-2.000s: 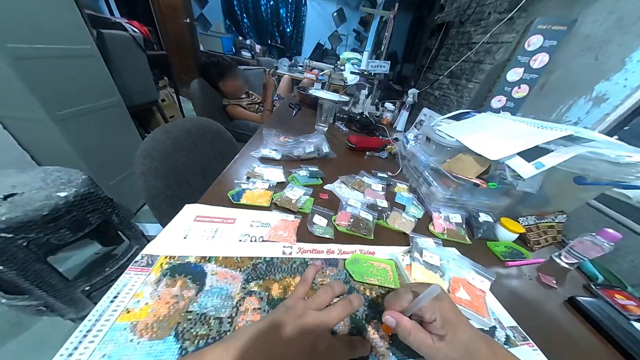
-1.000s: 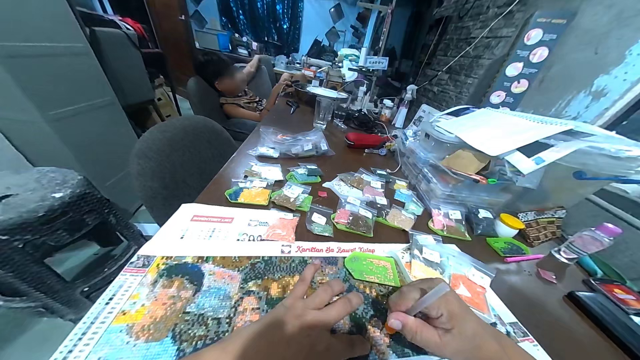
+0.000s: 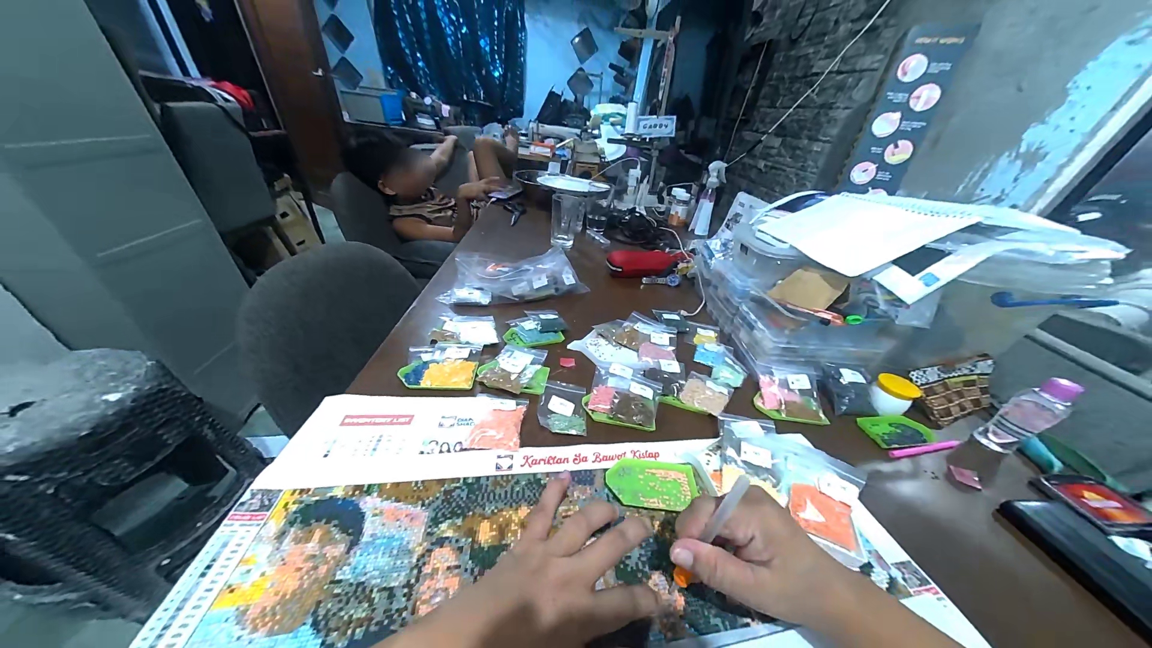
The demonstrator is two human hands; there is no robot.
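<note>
A diamond painting canvas lies along the near edge of the dark table, its picture largely covered in small coloured tiles. My left hand rests flat on it with the fingers spread and nothing held. Between thumb and fingers of my right hand is a translucent applicator pen, tilted, its orange tip low against the canvas. Just above my hands sits a green tray with scattered orange-pink drills. A bag of orange drills lies right of my right hand, on the canvas margin.
Bags of drills and green trays spread beyond the canvas. Plastic boxes stand at right, near a small bottle, a pink pen and a phone. A grey chair stands left. Another person sits at the table's far end.
The seated person at the far end has changed posture, with the arms in a different position. My hands keep nearly the same places on the canvas.
</note>
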